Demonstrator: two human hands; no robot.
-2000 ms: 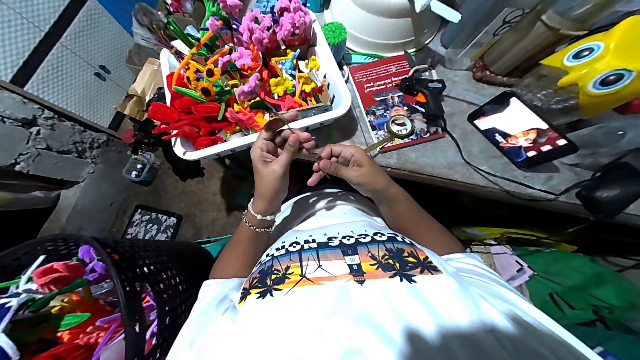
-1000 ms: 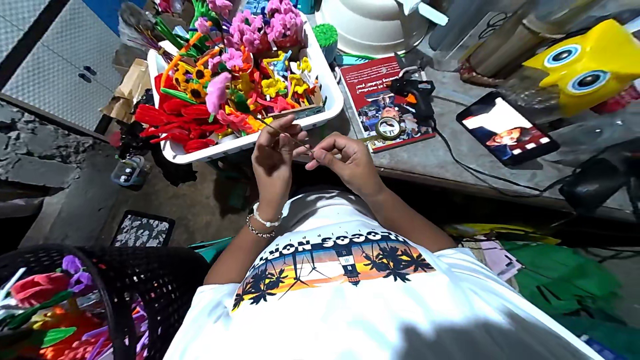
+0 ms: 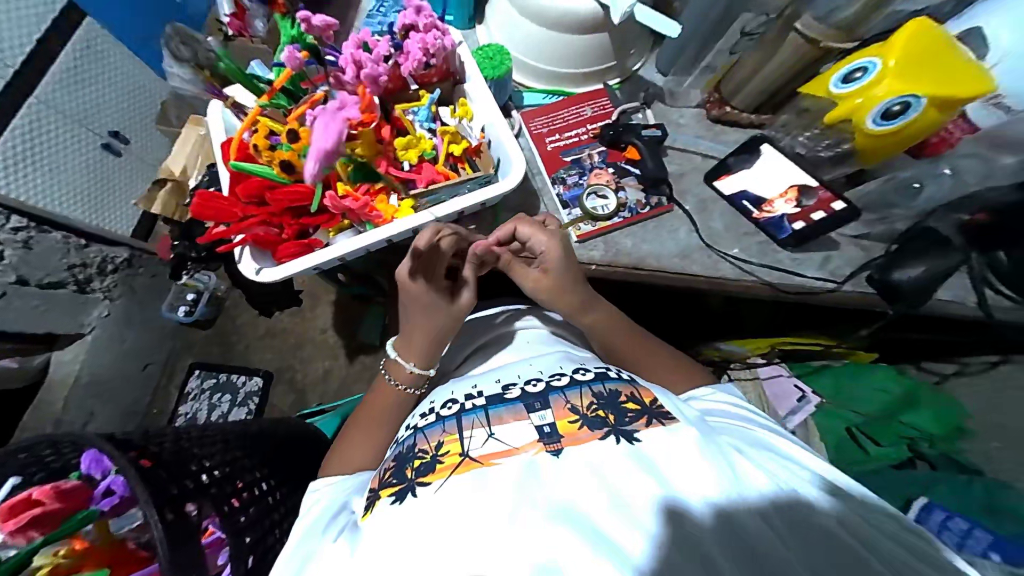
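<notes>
My left hand (image 3: 436, 276) and my right hand (image 3: 538, 260) meet at the fingertips in front of my chest, just off the worktop's edge. Both pinch something small and thin between them; what it is cannot be made out. Beyond them stands a white plastic basket (image 3: 376, 234) full of fuzzy pipe-cleaner flowers: red tulips (image 3: 264, 210), pink blossoms (image 3: 364, 60), small sunflowers (image 3: 286, 163) and yellow ones. Right of the basket, a roll of tape (image 3: 600, 202) and a black hot glue gun (image 3: 640, 148) lie on a red printed booklet (image 3: 560, 128).
A lit phone (image 3: 782, 192) lies on the grey worktop (image 3: 688, 248), with a black cord (image 3: 720, 260) between it and the edge. A yellow owl-like figure (image 3: 904, 88) is at the right, a white basin (image 3: 560, 40) at the back. A black basket (image 3: 216, 472) of fuzzy flowers stands lower left.
My hands have drawn together, fingertips now touching. A thin strip seen at my left fingers two seconds ago no longer shows clearly. The booklet, glue gun and phone have not moved on the worktop.
</notes>
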